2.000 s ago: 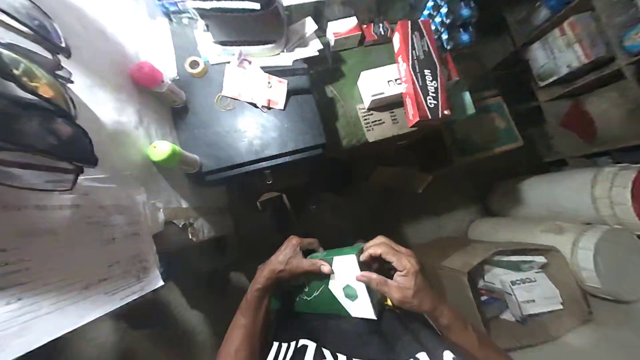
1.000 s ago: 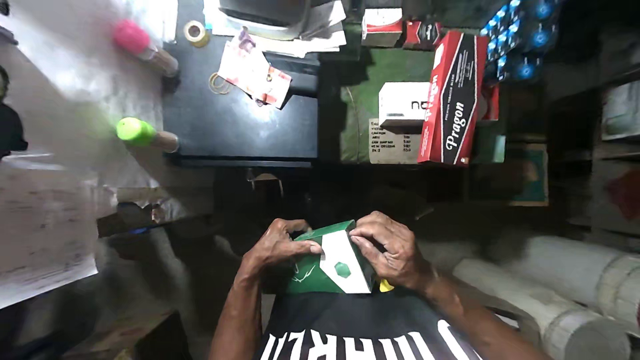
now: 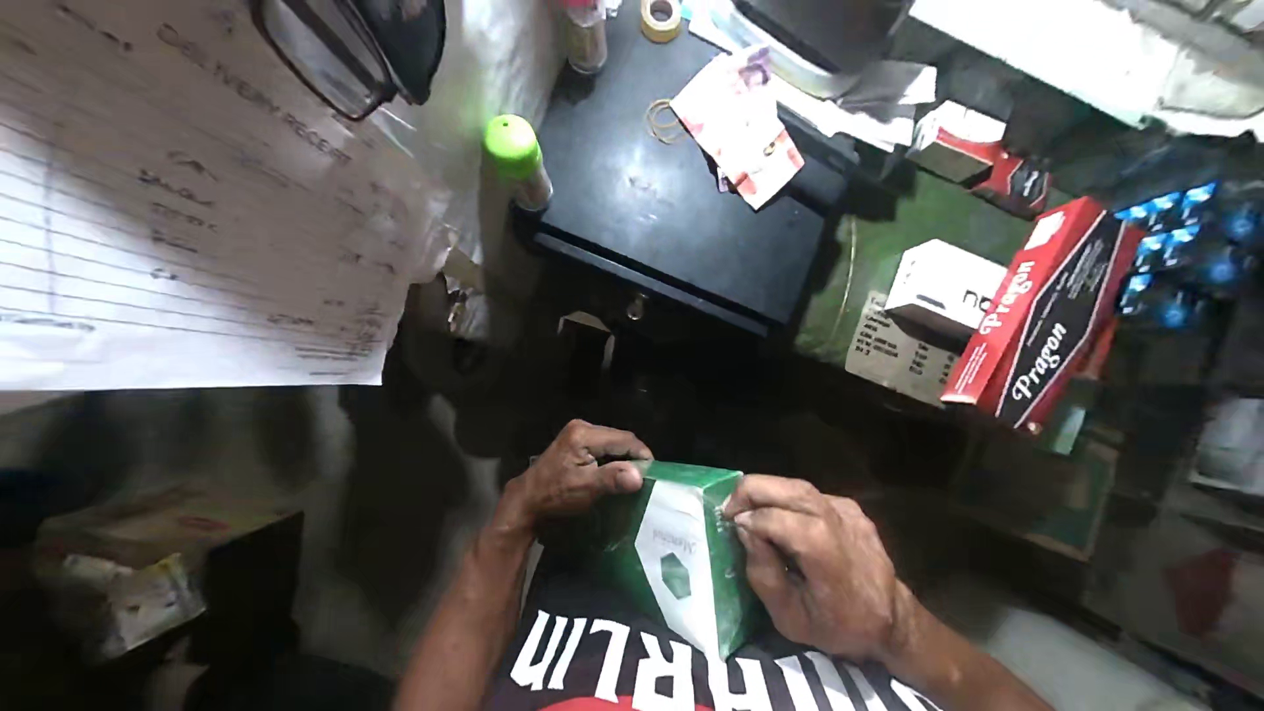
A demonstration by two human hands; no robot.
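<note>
A green and white cardboard box (image 3: 681, 563) rests against the front of the dark shirt, low in the middle of the view. My left hand (image 3: 583, 469) grips its upper left edge between thumb and fingers. At the upper right corner, the fingers and thumb of my right hand (image 3: 820, 558) pinch the box's edge. The box's far side and underside are hidden, as are some of the right fingers.
Ahead stands a black cabinet (image 3: 681, 227) with banknotes (image 3: 741, 128), a rubber band (image 3: 665, 121) and a tape roll (image 3: 660, 18). Right of it lie a red and black Pragon box (image 3: 1047, 316) and a white box (image 3: 943, 286). A green-capped bottle (image 3: 515, 148) and handwritten sheets (image 3: 197, 227) are at the left.
The view has swung left, bringing the handwritten sheets further in. Both hands have stayed on the green and white box, which is now turned to show its right side.
</note>
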